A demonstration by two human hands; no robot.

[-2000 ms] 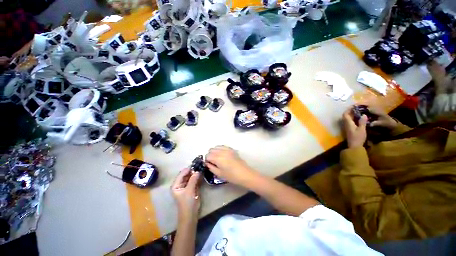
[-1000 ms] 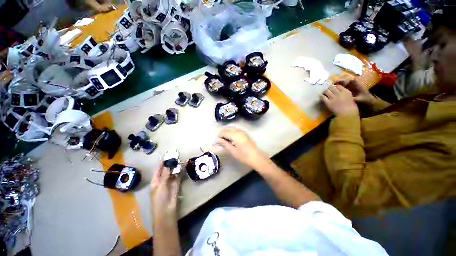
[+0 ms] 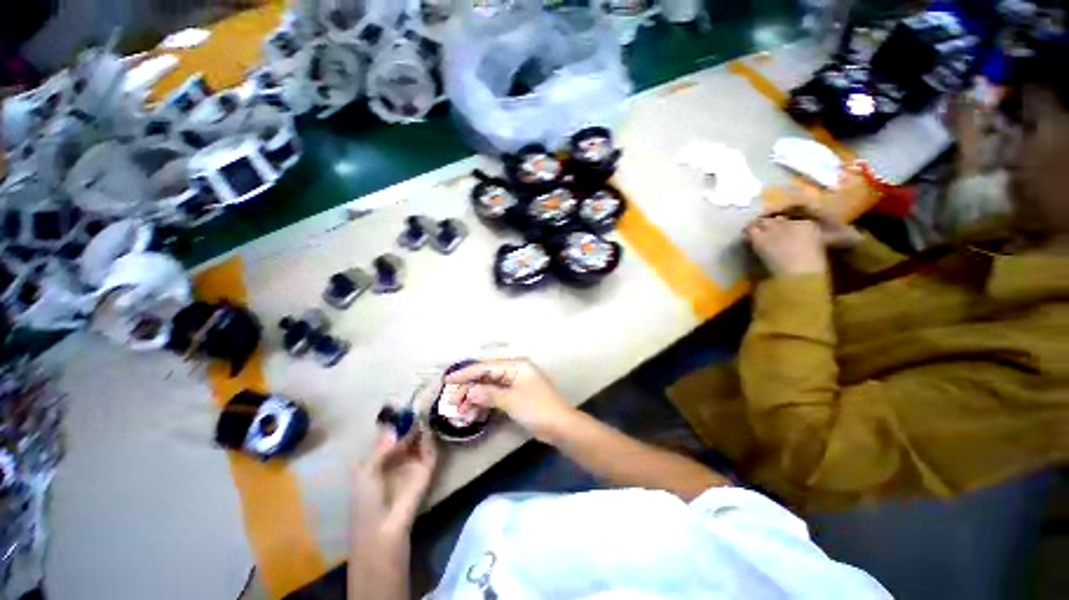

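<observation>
A round black housing with a pale inner disc (image 3: 460,429) lies on the bench's near edge in front of me. My right hand (image 3: 498,393) is over it, its fingertips on the pale inside; whether they pinch anything is hidden. My left hand (image 3: 396,464) holds a small lens module with a dark cylinder (image 3: 396,418) at its fingertips, just left of the housing. Several lens modules (image 3: 346,287) lie in a loose row behind. Several filled housings (image 3: 552,206) are clustered beyond them. The picture is slightly blurred.
Two black housings (image 3: 263,423) stand at the left by orange tape (image 3: 277,524). White frames (image 3: 129,176) pile up behind, beside a clear plastic bag (image 3: 533,88). Silver tangled parts (image 3: 21,469) are far left. A neighbouring person's mustard sleeve (image 3: 809,375) and hands are at the right.
The view has shifted slightly. My right hand has moved left and down from beside the housing onto its pale inside. My left hand still holds the lens module, now tilted beside the housing.
</observation>
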